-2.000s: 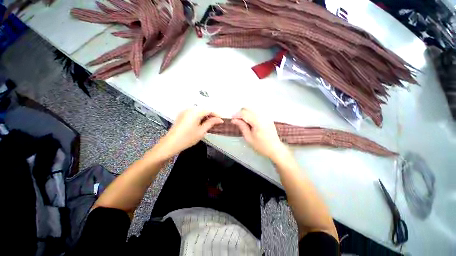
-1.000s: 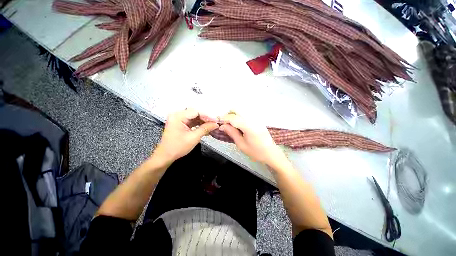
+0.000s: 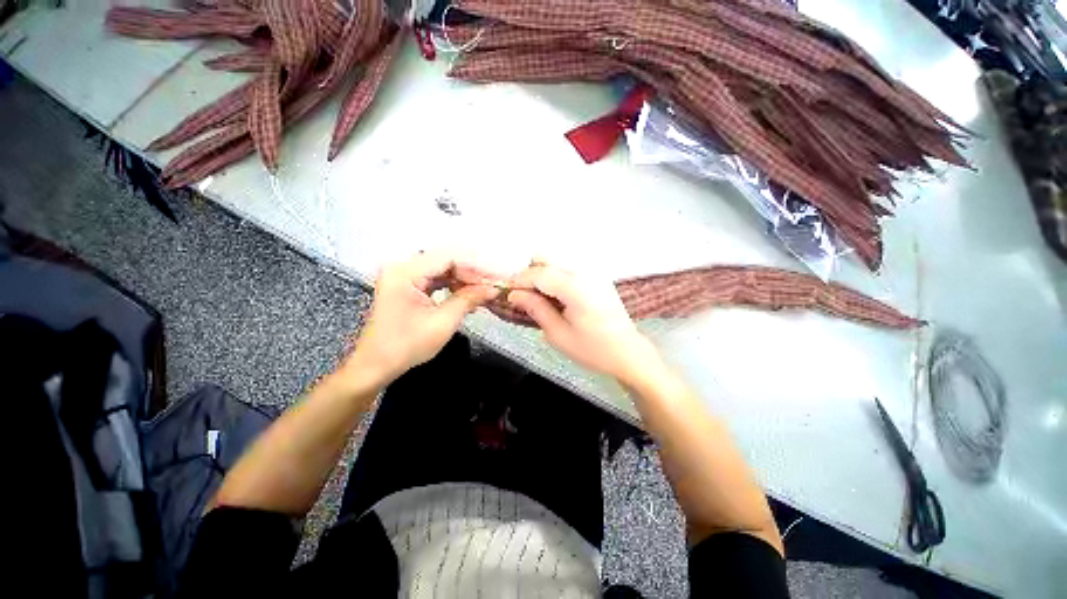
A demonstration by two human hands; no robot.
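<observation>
A reddish-brown checked fabric band [image 3: 749, 287] lies along the table near its front edge, its pointed end to the right by the coil. My left hand [image 3: 415, 310] and my right hand [image 3: 573, 316] pinch the band's left part between fingertips, the two hands almost touching at the table edge. The band's left end is hidden by my hands. I cannot make out a needle or thread at the fingertips.
A stack of bands [image 3: 702, 59] lies at the back over a clear plastic bag [image 3: 749, 176], beside a red piece [image 3: 603, 135]. A smaller bundle [image 3: 293, 59] is at back left. Black shears [image 3: 919, 497] and a grey coil [image 3: 969, 410] lie right. A thread scrap [image 3: 447, 204] lies behind my hands.
My hands have drawn closer together at the fingertips and moved slightly left with the band. The band's visible right part now arches more. The view has shifted a little.
</observation>
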